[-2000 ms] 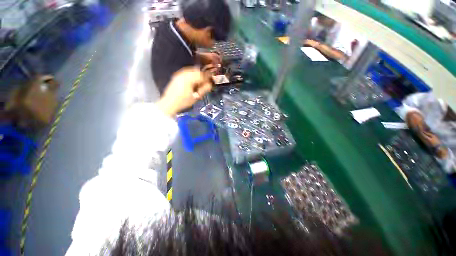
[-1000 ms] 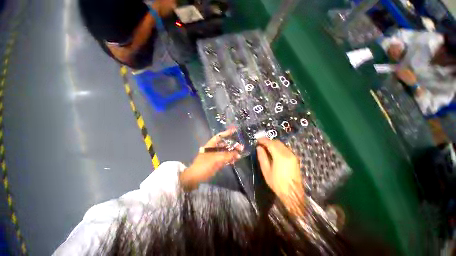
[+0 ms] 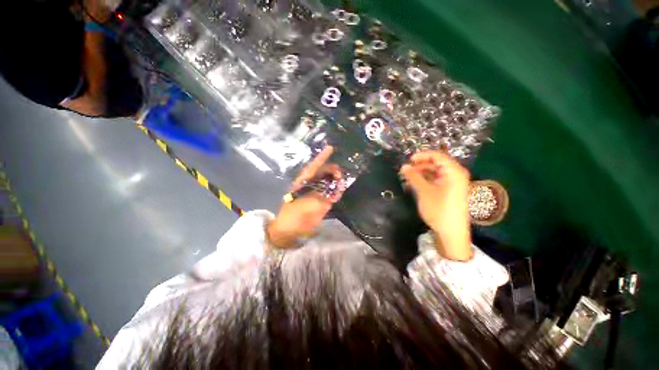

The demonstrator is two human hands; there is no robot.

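My left hand is left of centre, holding slim dark tweezers across the palm. Small silvery pieces show at its fingers, too blurred to name. My right hand is at the near edge of a clear blister tray filled with parts. Its fingers are curled, and whether they hold anything cannot be told. Silvery ring parts lie loose beyond the hands, some overlapping in pairs. A single small ring lies on the dark bench between the hands.
Clear plastic trays stretch to the upper left beside a person's dark-haired head. A round tub of small whitish parts stands right of my right hand. A pale square tray is at lower right. A blue stool stands left of the bench.
The view has turned and moved toward the right end of the bench, bringing the tub and square tray into sight. My hands have moved apart; the solder spool is no longer seen.
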